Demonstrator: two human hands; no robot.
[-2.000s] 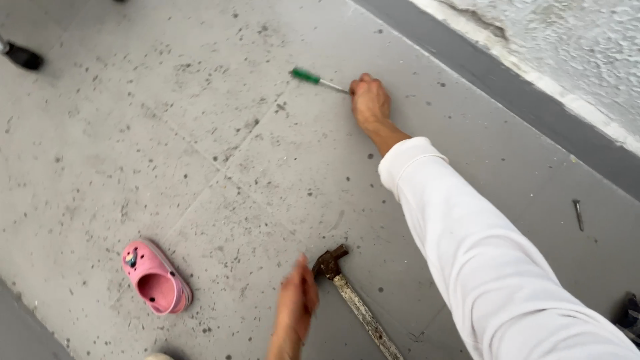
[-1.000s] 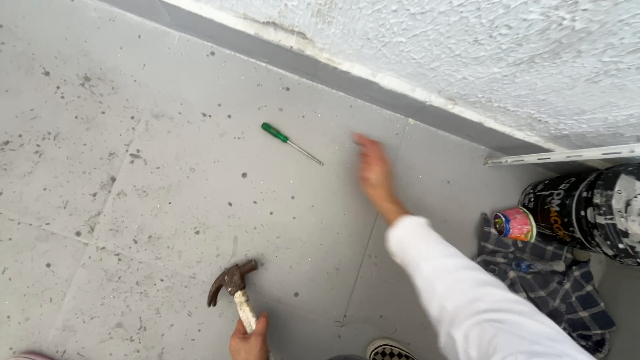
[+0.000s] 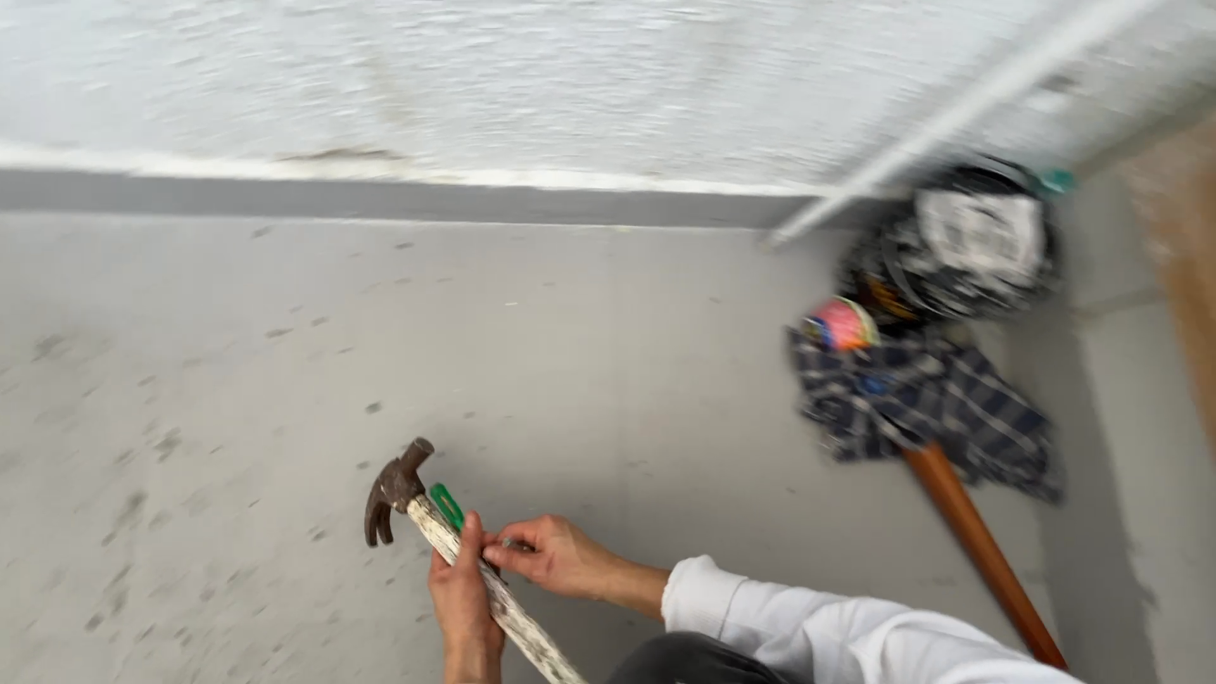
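Observation:
My left hand [image 3: 464, 600] is wrapped around the paint-worn wooden handle of a claw hammer [image 3: 397, 483], whose rusty head points up and left. The green handle of a screwdriver [image 3: 446, 506] shows beside the hammer handle, against my left hand; its shaft is mostly hidden. Close against the left hand, my right hand [image 3: 556, 558] pinches a small thing between thumb and fingers. It is too small and covered to name.
A white wall meets the grey floor along a dark skirting. At the right stand a paint-splashed black bucket [image 3: 978, 237] and a small pink can [image 3: 844, 324], by a checked cloth [image 3: 921, 404]. A wooden pole [image 3: 988, 556] and a white metal strip [image 3: 950, 123] lean nearby.
The screwdriver, on the floor a second ago, is now up beside the hammer handle in my left hand. My right hand has come in to the left hand. The view has swung toward the wall.

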